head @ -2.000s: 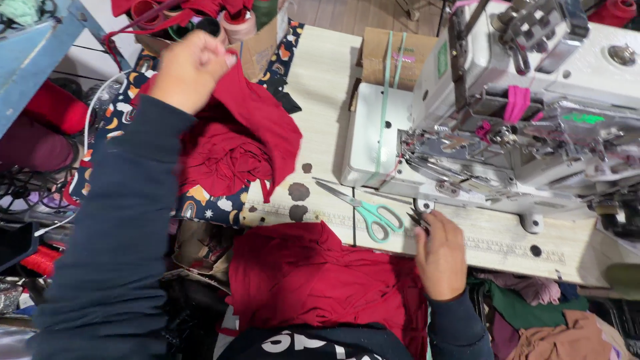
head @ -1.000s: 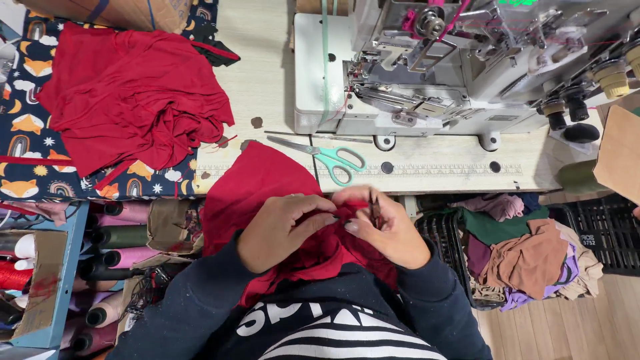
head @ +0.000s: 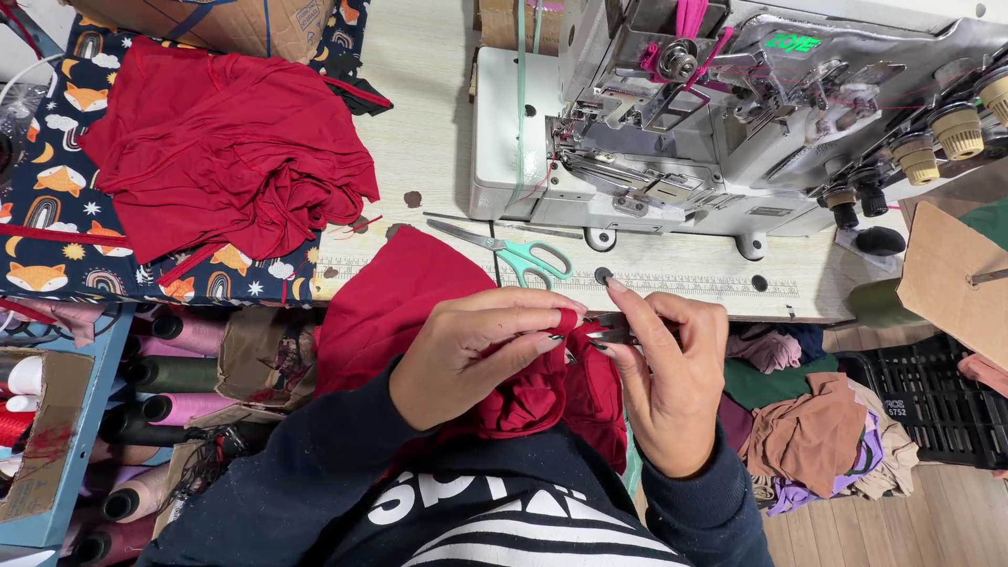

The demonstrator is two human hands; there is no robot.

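A piece of red fabric (head: 409, 291) lies over my lap and the table's front edge. My left hand (head: 480, 350) pinches its edge between thumb and fingers. In my right hand (head: 669, 366) is a small metal cutting tool, probably thread snips (head: 618, 335), its tip at the red edge near my left fingertips; the fingers partly hide it. Just beyond my hands, scissors with turquoise handles (head: 524, 258) lie on the table. A heap of red fabric (head: 228, 150) rests at the left on a fox-print cloth (head: 59, 181).
An overlock-type sewing machine (head: 646, 157) stands at the back right. A cardboard box (head: 236, 27) is at the upper left. Thread cones (head: 181, 374) fill a shelf at lower left. Fabric scraps (head: 811, 433) and a black plastic crate (head: 929, 402) are at the right.
My left hand has come from the red heap at the left to the fabric on my lap, and my right hand has joined it there. The view has shifted.
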